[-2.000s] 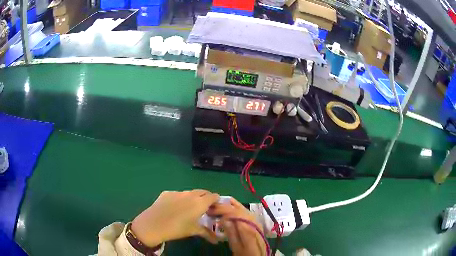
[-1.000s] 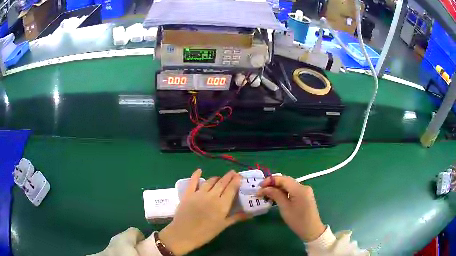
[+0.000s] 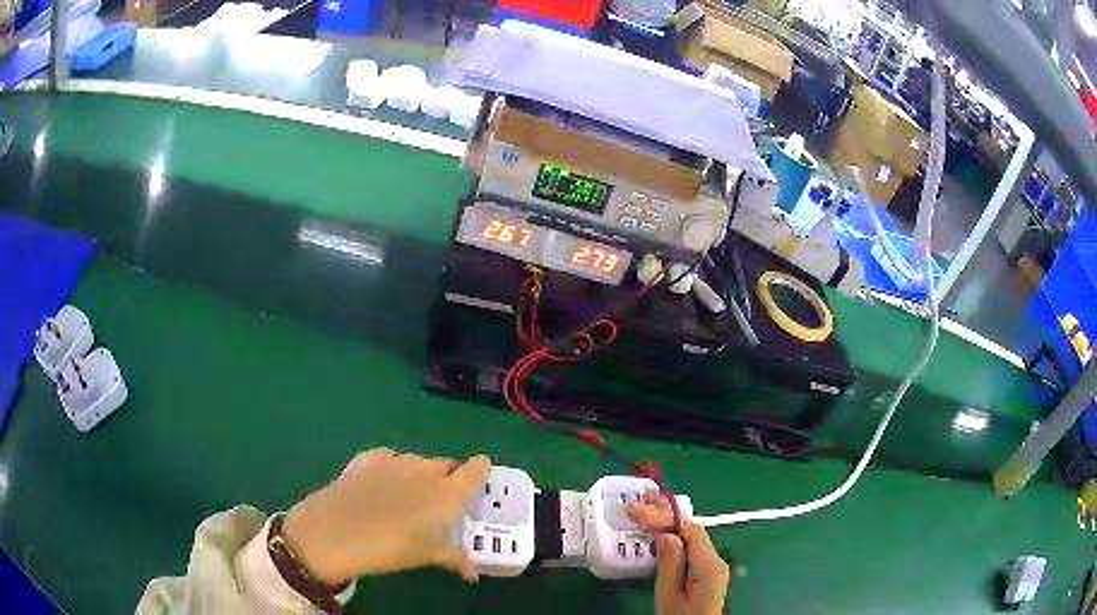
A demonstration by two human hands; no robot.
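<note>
A white adapter with a socket and USB slots sits at the left end of the power strip. My left hand grips it by its left side. A second white adapter sits on the strip's right part. My right hand is over its right side, holding the red and black test lead; the lead's plug end is hidden by the fingers. The panel meter reads 2.67 and 2.73 in orange.
The electronic load with a green-lit screen sits above the black box. A tape roll lies on the box. The white cord curves right. Two adapters lie at left by the blue mat. A small white plug lies at right.
My left hand has moved from lying across the strip to gripping the left adapter, uncovering its face. My right hand stays at the right adapter. The meter changed from zeros to 2.67 and 2.73.
</note>
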